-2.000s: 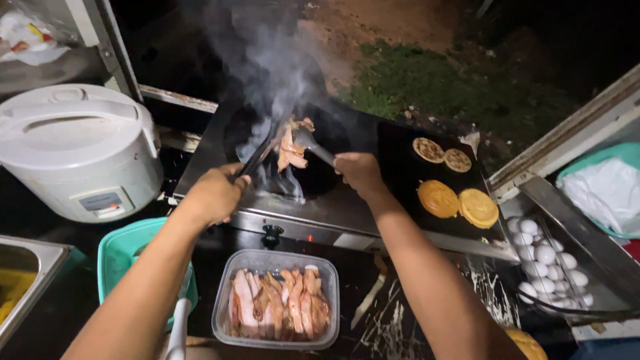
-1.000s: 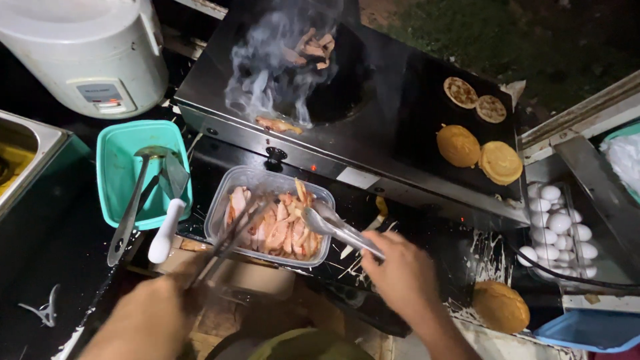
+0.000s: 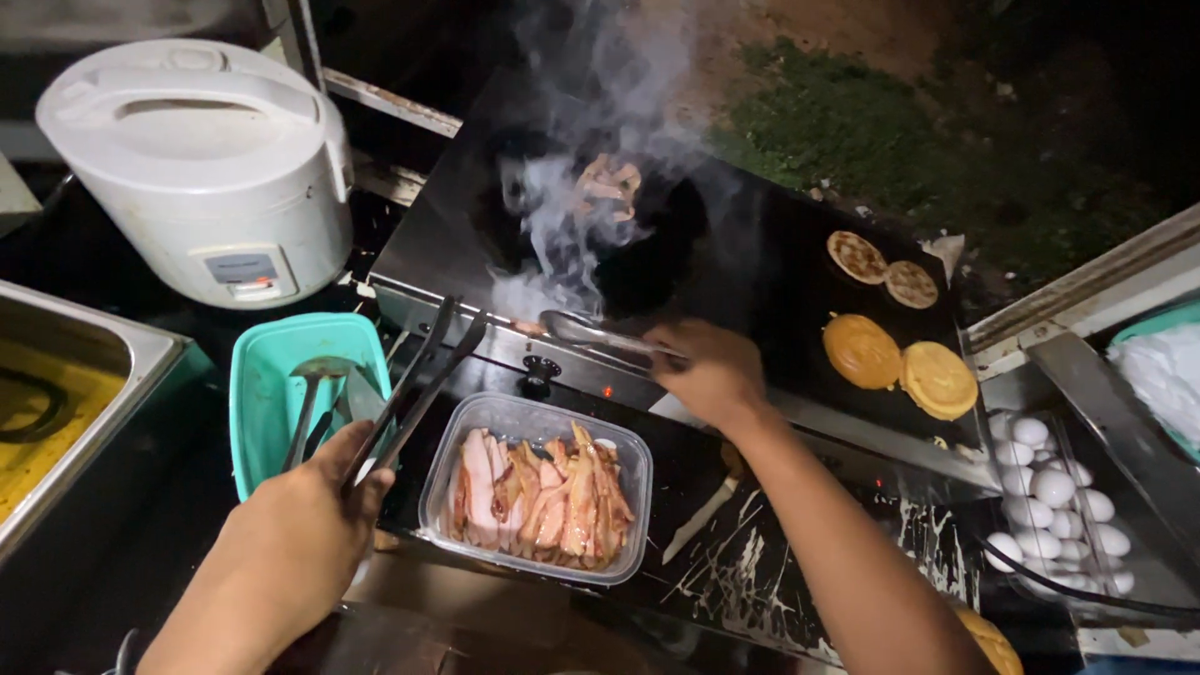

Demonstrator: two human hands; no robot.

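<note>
My left hand (image 3: 300,525) grips black tongs (image 3: 427,384), their arms parted over the space between the teal tub and the griddle. Held in my right hand (image 3: 708,370) is a metal utensil (image 3: 600,335), its rounded end at the griddle's front edge near a small bit of meat. Smoke rises from the dark griddle (image 3: 750,309), where strips of meat (image 3: 609,187) lie in a small heap. Below, a clear plastic container (image 3: 534,572) holds sliced meat (image 3: 544,492). Toasted bun halves (image 3: 861,351) and smaller browned rounds (image 3: 856,257) rest at the griddle's right side.
A white rice cooker (image 3: 206,178) stands at the left, above a teal tub (image 3: 309,328) with utensils. A steel pan (image 3: 150,347) with yellow contents is at the far left. White eggs (image 3: 1052,487) sit in a rack at the right. A dark cable runs beside them.
Both hands have moved up from the meat container towards the griddle since a second ago. The right hand's utensil, then over the container, is now at the griddle's front edge.
</note>
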